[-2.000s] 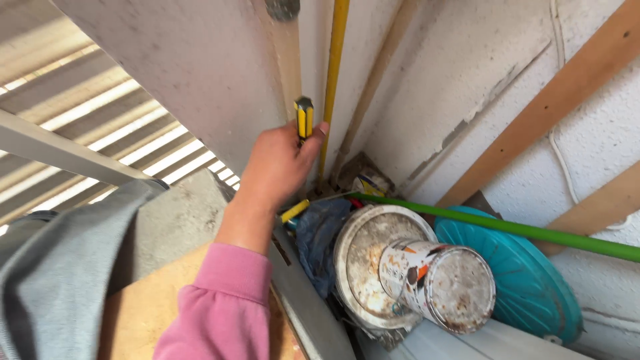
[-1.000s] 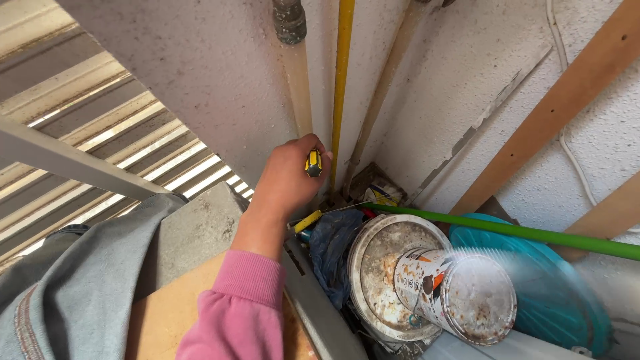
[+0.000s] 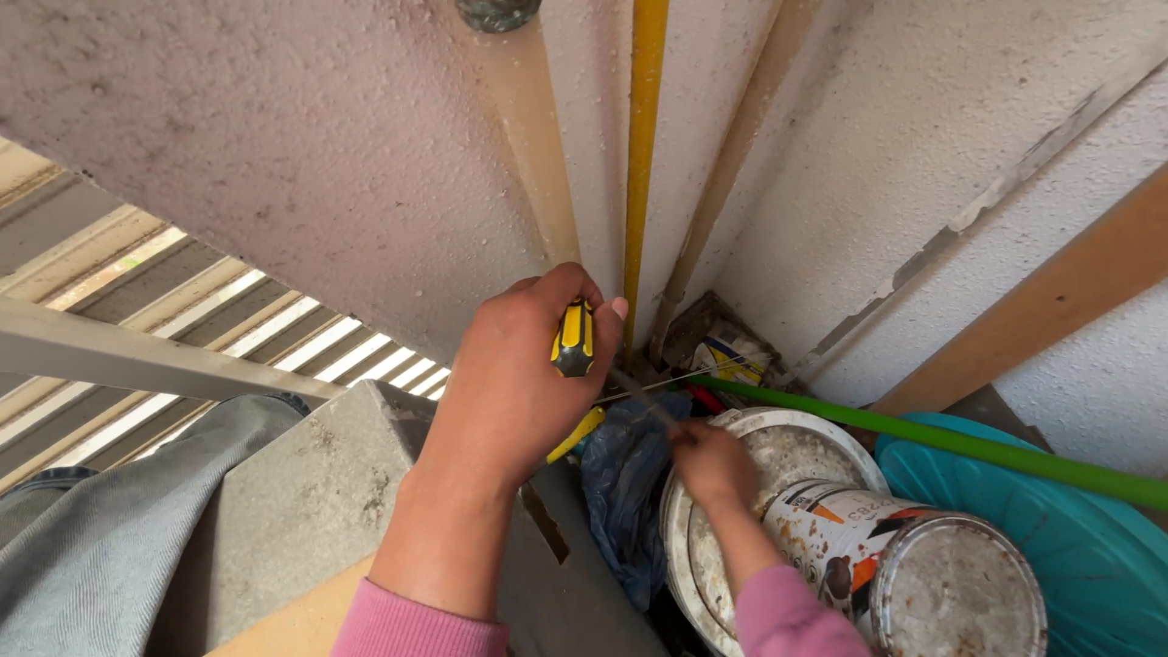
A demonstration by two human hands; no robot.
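My left hand (image 3: 520, 374), in a pink sleeve, is closed around a yellow and black tool handle (image 3: 573, 342), whose end points up toward the camera. Lower and to the right, my right hand (image 3: 716, 465) is blurred, with its fingers closed at one end of a thin, dark, rod-like piece (image 3: 648, 401) that slants up toward my left hand. Its kind cannot be told. Beneath the hands lie a dark blue plastic bag (image 3: 625, 493) and a second yellow item (image 3: 577, 434). A round, stained lid (image 3: 794, 456) lies under my right hand.
A rusty paint can (image 3: 958, 584) lies tilted on the lid. A green pole (image 3: 958, 443) crosses a turquoise plastic lid or basin (image 3: 1031, 538). A yellow pipe (image 3: 643, 164) and wall pipes stand behind. Wooden board (image 3: 1040, 301) leans at right; a grey block (image 3: 301, 484) is at left.
My right hand has come into view at the lower right, holding the thin dark piece. My left hand keeps hold of the yellow and black handle. The view has moved closer to the corner.
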